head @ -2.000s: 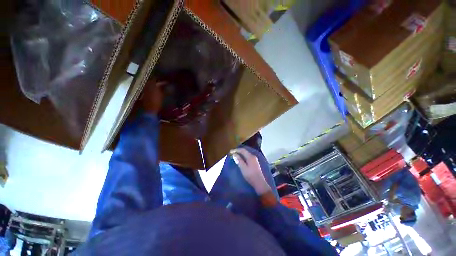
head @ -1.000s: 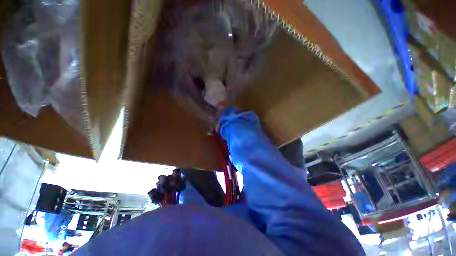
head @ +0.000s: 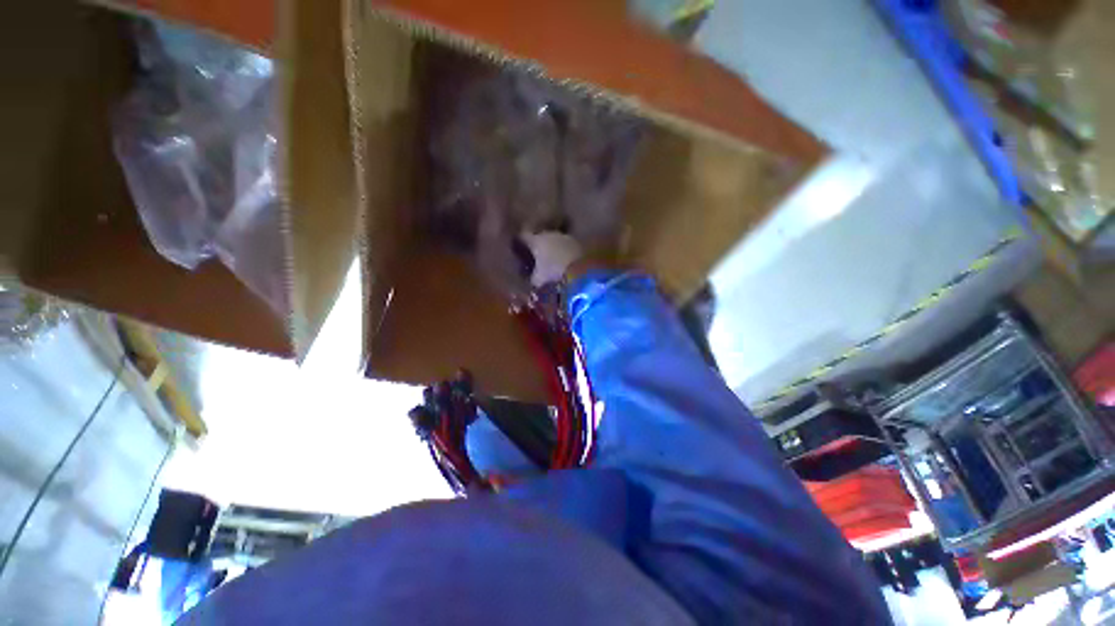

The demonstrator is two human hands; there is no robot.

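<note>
An open brown carton [head: 446, 320] with a crinkled clear plastic bag [head: 489, 159] inside is in front of me. My right hand [head: 553, 254] is inside the carton at the bag, small and blurred; its fingers and any grip are unclear. A red-and-black wire bundle [head: 569, 410] hangs in a curve beside my right sleeve, one end close to my wrist. Black connector ends [head: 446, 404] show at the left, in front of my body. What holds the bundle is hidden. My left hand is not visible.
A second open carton [head: 324, 245] with a clear plastic bag [head: 202, 184] stands at the left. A blue pallet or frame [head: 966, 110] is at the upper right. A metal rack [head: 1003, 428] and red crates [head: 862, 501] are at the lower right.
My left arm has left the carton and my right arm has reached in. The wire bundle, earlier inside the carton, now hangs in front of my body. The view has shifted.
</note>
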